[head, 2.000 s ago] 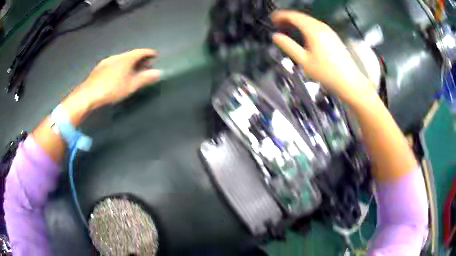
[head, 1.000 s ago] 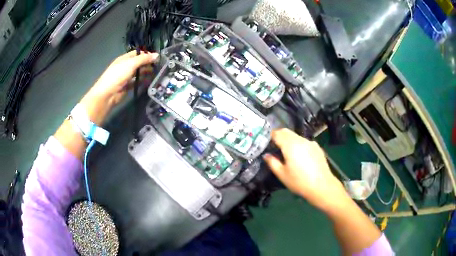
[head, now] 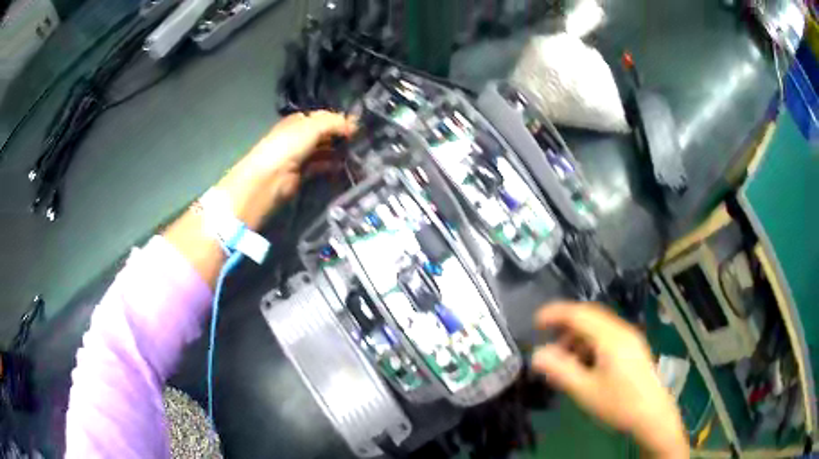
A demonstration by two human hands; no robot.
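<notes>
Several open grey housings with circuit boards lie in an overlapping pile in front of me. The nearest open housing (head: 422, 287) lies on top of another. A turned-over grey case (head: 337, 363) lies at its left, ribbed side up. My left hand (head: 292, 161) is at the pile's upper left, fingertips by the black cords (head: 328, 67); its fingers are partly hidden and blurred, so a grip cannot be told. My right hand (head: 611, 368) is just right of the nearest housing's lower end, thumb and fingers apart, nothing visible in it.
A screw dish (head: 189, 426) is partly hidden by my left sleeve. A bag of screws (head: 570, 81) and a dark flat object (head: 660, 139) lie at the upper right. Black cords (head: 76, 108) and more housings (head: 220, 22) are at the upper left. A shelf with a device (head: 709, 291) stands right.
Since one second ago, the view has shifted, and the nearest housing lies at a steeper angle. My right hand has moved off that housing's end. My left hand stays by the pile's upper left.
</notes>
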